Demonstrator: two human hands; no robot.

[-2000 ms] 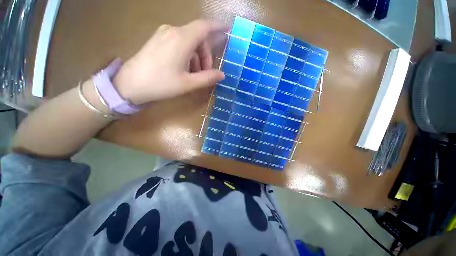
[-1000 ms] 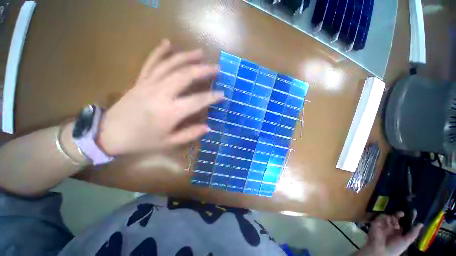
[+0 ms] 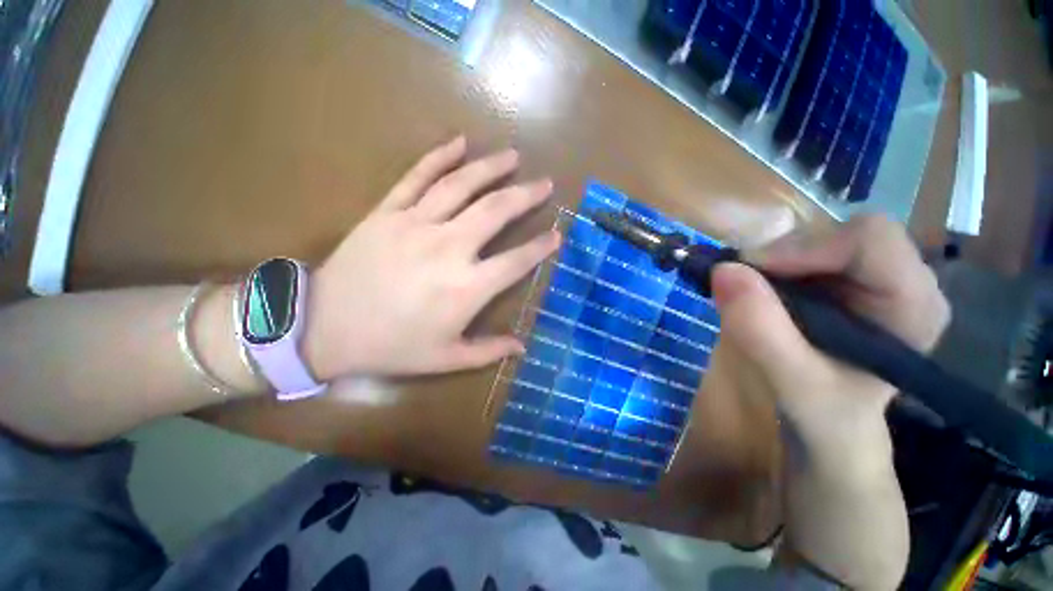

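Observation:
A blue cell panel [image 3: 612, 346] with thin silver lines lies on the brown tabletop in front of me. Thin silver wires run along its left and lower right edges. My left hand [image 3: 433, 271] rests flat with fingers spread, its fingertips at the panel's left edge, holding nothing. My right hand [image 3: 843, 312] grips a black soldering iron [image 3: 797, 303] like a pen. The iron's metal tip is over the panel's upper left part; whether it touches cannot be told. The right hand and iron hide the panel's upper right part.
Dark blue cell strings [image 3: 849, 92] lie on a grey-green mat [image 3: 927, 116] at the upper right. White strips lie at the left [image 3: 87, 139] and far right [image 3: 970, 156]. Part of another panel [image 3: 442, 14] shows at the top. Scissors [image 3: 973, 568] are at the lower right.
My right hand has come from the lower right to above the panel with the soldering iron. My left hand has settled on the table at the panel's left edge.

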